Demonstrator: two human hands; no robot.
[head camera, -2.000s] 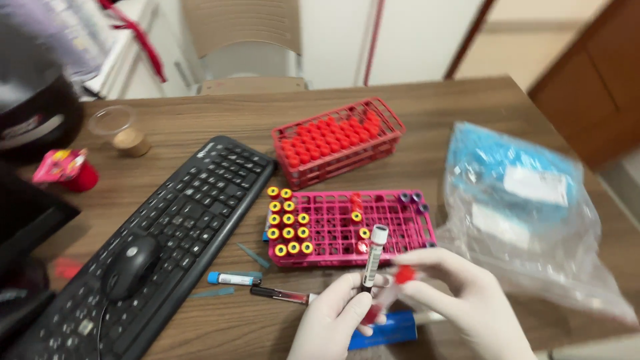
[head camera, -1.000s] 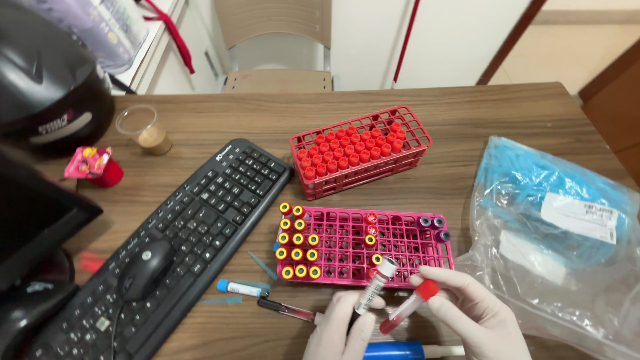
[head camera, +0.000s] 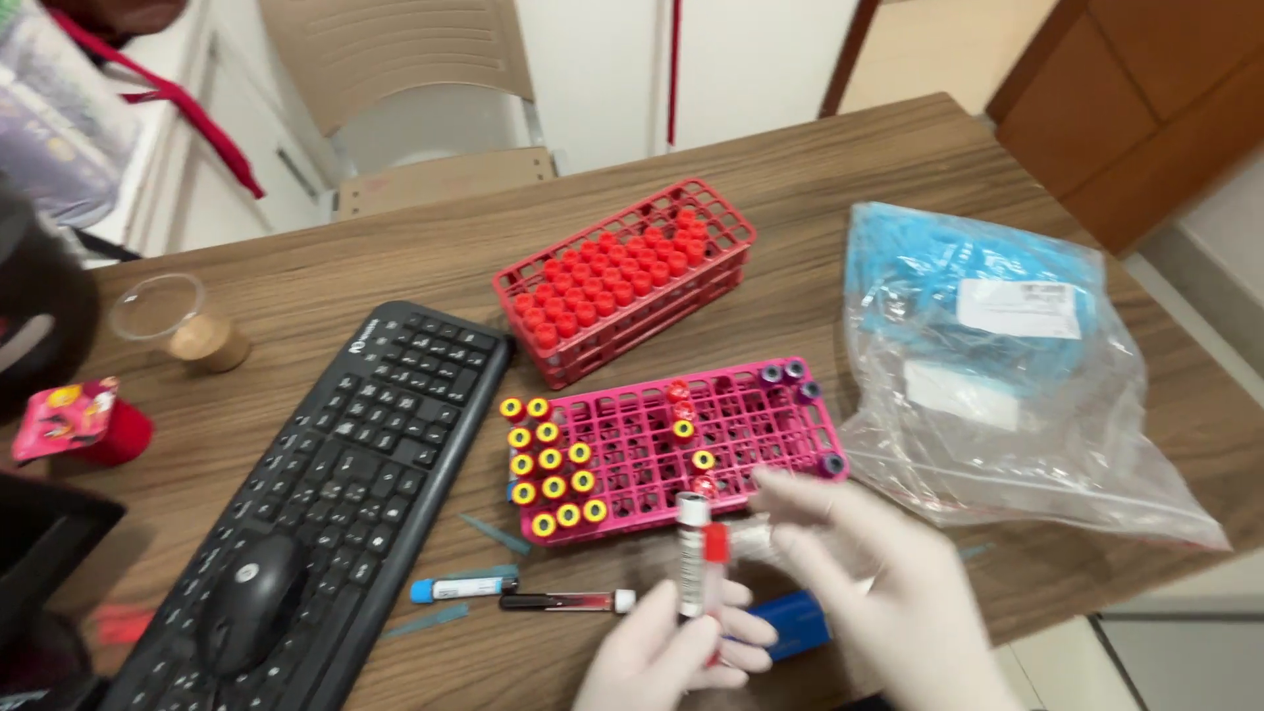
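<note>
My gloved left hand (head camera: 671, 647) holds two tubes side by side: a labelled tube with a pale cap (head camera: 692, 553) and a red-capped tube (head camera: 716, 573). My gloved right hand (head camera: 869, 563), blurred, is just right of them, fingers apart, with nothing seen in it. Behind both hands lies a magenta tube rack (head camera: 632, 454) with yellow-ringed caps at its left, a few red and yellow caps mid-rack and dark purple caps at its right. A red rack (head camera: 622, 336) full of red-capped tubes stands farther back. A blue-capped tube (head camera: 459, 590) and a white-capped tube (head camera: 568, 600) lie on the desk.
A black keyboard (head camera: 395, 425) and mouse (head camera: 255, 602) are at the left, beside a clear cup (head camera: 207, 341) and a pink-lidded cup (head camera: 118, 434). A plastic bag with blue contents (head camera: 978, 346) lies at the right. A blue object (head camera: 790, 627) is partly behind my hands.
The red-capped tube, in my right hand one second ago, is now in my left hand beside the labelled tube. My right hand has let go and opened.
</note>
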